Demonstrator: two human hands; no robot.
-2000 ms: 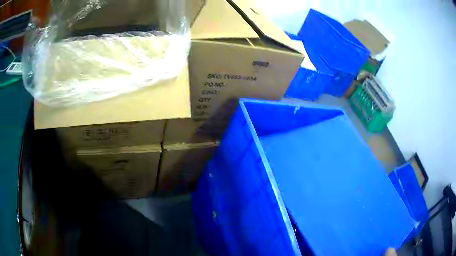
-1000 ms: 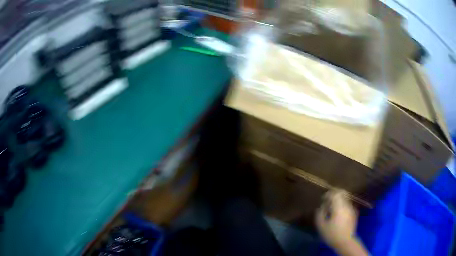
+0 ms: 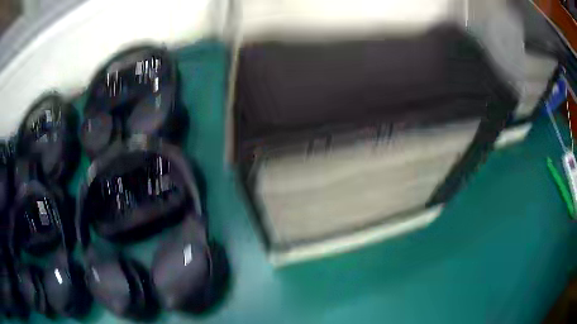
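No hand shows in the view. Nearest in front of me, a black retail gift box [image 3: 373,82] with a pale panel on its front stands on the green mat [image 3: 354,291]. To its left, black headphones [image 3: 180,269] with a headband and two round earcups rest on the mat, with more headphones [image 3: 54,272] further left. Black glossy oval bases [image 3: 136,82] lie behind them. The picture is blurred, so fine detail cannot be told.
Another box [image 3: 538,79] stands partly seen at the upper right. A small white device [image 3: 571,174] on a white cable and a thin green stick [image 3: 559,185] lie at the right edge. A white surface [image 3: 196,19] runs behind the headphones.
The view has swung left from the cartons and blue crate to the bench, and the box and headphones appear much larger. The hand seen at lower right has left the picture.
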